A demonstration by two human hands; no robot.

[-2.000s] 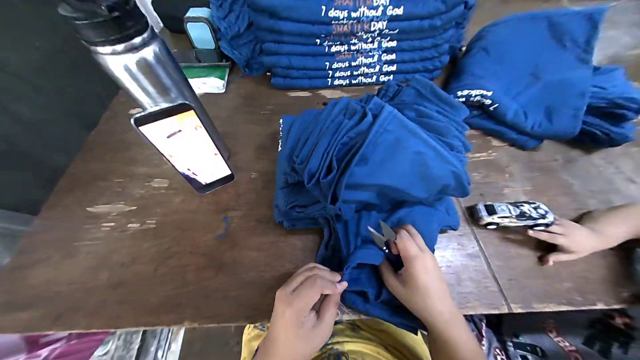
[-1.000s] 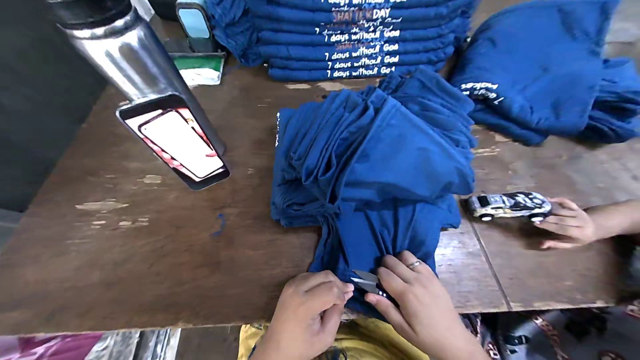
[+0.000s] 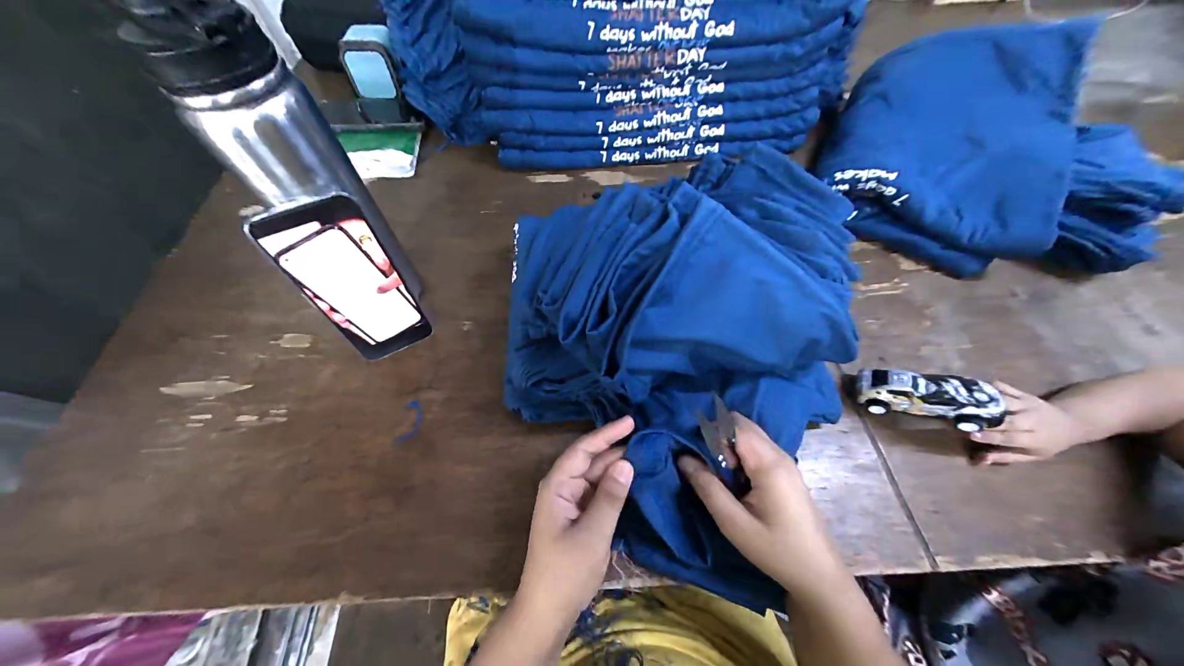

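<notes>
A heap of folded blue cloth (image 3: 731,287) lies on the wooden table, one part hanging over the front edge. My right hand (image 3: 763,499) holds small thread snips (image 3: 720,437), blades pointing up and away, with thumb and fingers against the blue fabric. Just left of it is my left hand (image 3: 583,504), its thumb and forefinger apart beside a bunched fold of the cloth (image 3: 652,458); whether they touch the fold is hard to tell. The lower part of the snips is hidden by my right fingers.
Behind are a stack of printed blue cloths (image 3: 647,92) and another blue pile (image 3: 962,139). A phone (image 3: 342,277) leans on a steel bottle (image 3: 268,139). At right, another person's hand (image 3: 1027,425) touches a toy car (image 3: 930,398). A blue thread scrap (image 3: 410,421) lies left.
The snips' blades, low by my left fingertips a second ago, now point up farther away. My left thumb and forefinger have parted. The fabric between my hands is bunched differently.
</notes>
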